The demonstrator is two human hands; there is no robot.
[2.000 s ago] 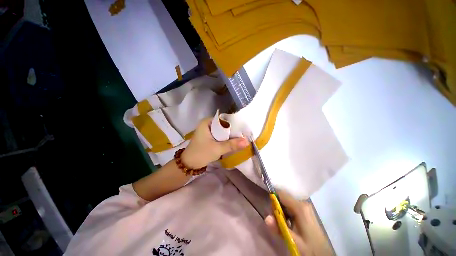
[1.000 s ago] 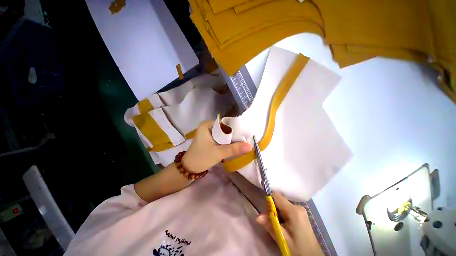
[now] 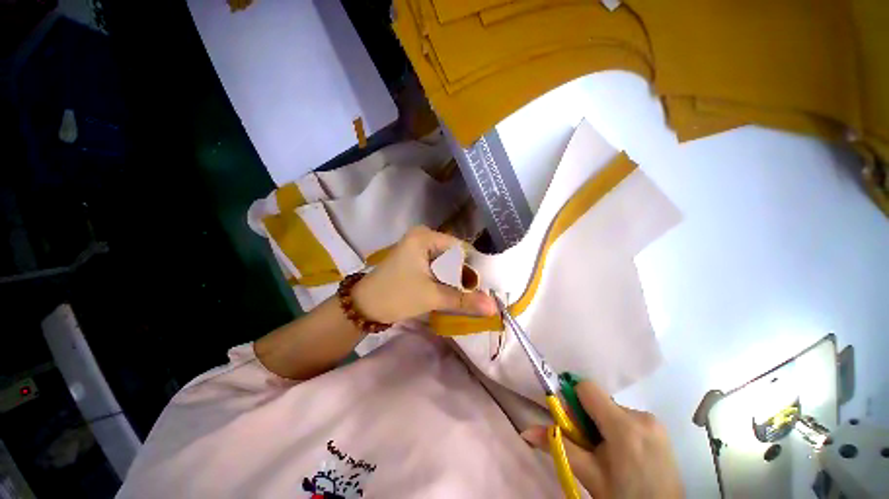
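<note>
A pale garment panel [image 3: 604,283] with a curved mustard facing strip [image 3: 560,219] lies partly on the table and partly over its front edge. My left hand [image 3: 421,283], with a beaded bracelet at the wrist, pinches the panel's folded edge, thumb beside the strip. My right hand [image 3: 624,443] holds scissors [image 3: 536,363] with one yellow and one green handle loop. The blade tips are at the cloth by my left thumb, where a short slit shows. Whether the blades are cutting cannot be told.
Stacked mustard pieces [image 3: 546,49] lie at the table's far edge. The needle plate [image 3: 775,409] is lit at the lower right. A ruler [image 3: 495,190] marks the table's front edge. Pale-and-mustard pieces [image 3: 375,210] lie beside the lap. A white board [image 3: 292,88] is at upper left.
The scissors have turned, and their green handle loop now shows with the handles apart. The panel has shifted and bunched near my left hand. The view has moved slightly.
</note>
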